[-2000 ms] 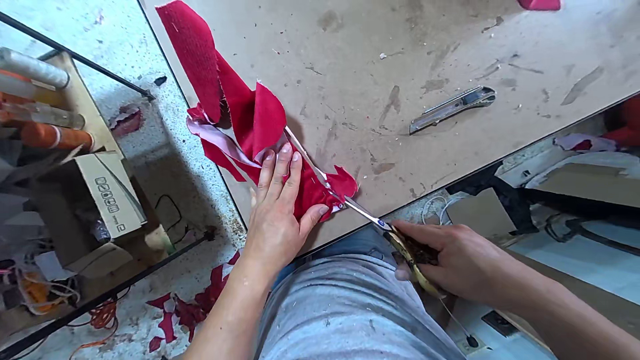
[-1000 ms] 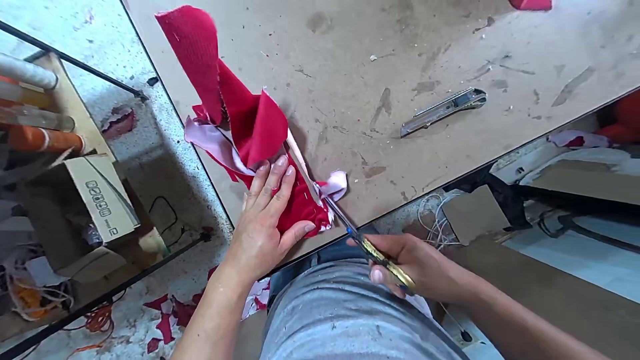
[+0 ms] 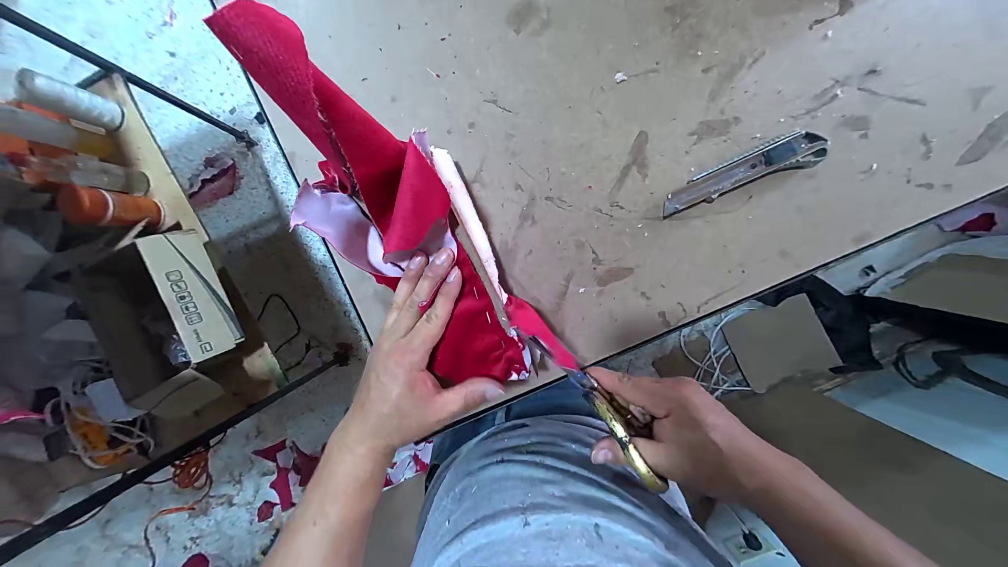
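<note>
Red fabric with a pale lilac underside lies folded over the left corner of the table, its long flap reaching to the upper left. My left hand presses flat on the fabric, fingers extended and thumb spread. In my right hand are scissors with worn gold-coloured handles, their blades at the fabric's right edge. A narrow red strip lies by the blades, partly over them. Along that same edge runs a pale strip. Whether the blades are parted is hard to tell.
A snap-off utility knife lies on the worn table. To the left, a shelf holds bottles and an open cardboard box. Red scraps and an orange cord are on the floor. Cables and cardboard sit below the table's right side.
The narrow strip by the blades now shows its red side; one second ago a pale side showed there. My left hand stays on the fabric, and my right hand still holds the scissors.
</note>
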